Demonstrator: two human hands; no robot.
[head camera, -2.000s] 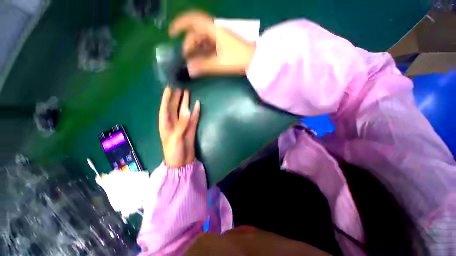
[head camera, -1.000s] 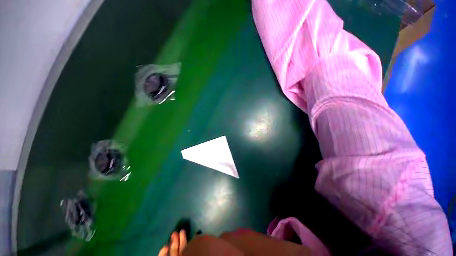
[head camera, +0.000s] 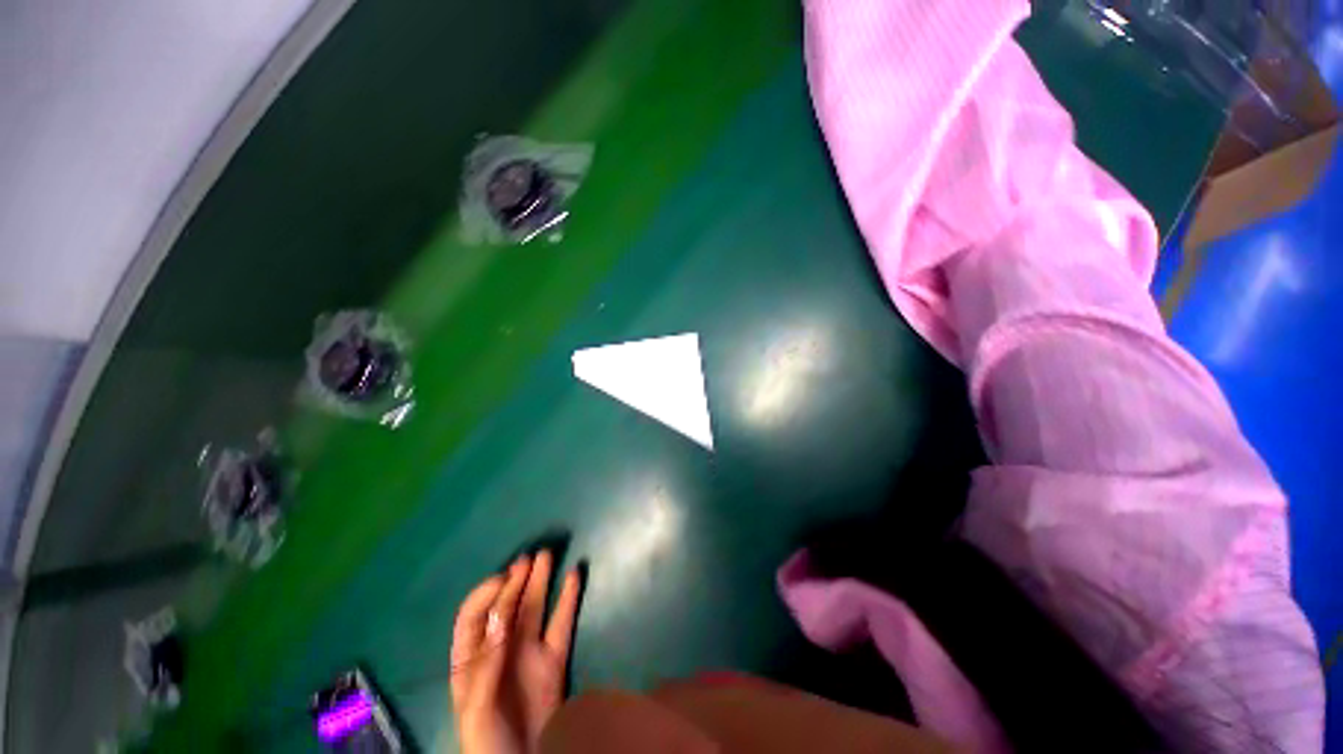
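Note:
A white wipe (head camera: 658, 383) lies alone on the dark green bench as a triangle. My left hand (head camera: 508, 648) rests on the bench at the bottom, below and left of the wipe, fingers slightly apart, holding nothing visible. My right hand is out of the picture past the top edge; only its pink sleeve (head camera: 1060, 339) shows. Several bagged dark round cases lie spaced along the brighter green strip: one near the top (head camera: 523, 195), one lower left of it (head camera: 358, 363), one further down (head camera: 246, 494), and one near the lower left edge (head camera: 156, 657).
A smartphone (head camera: 354, 717) with a lit purple screen lies at the bottom left, cut by the edge. Glossy clear plastic (head camera: 1164, 52) and an open brown cardboard box (head camera: 1267, 184) are at the top right. A pale curved surface (head camera: 162, 133) borders the bench on the left. The floor is blue.
The view has turned; bench things sit higher and further right than a second ago. More of my left hand and the phone show. Earlier, my right hand was over the bench at a dark case; now it is out of view.

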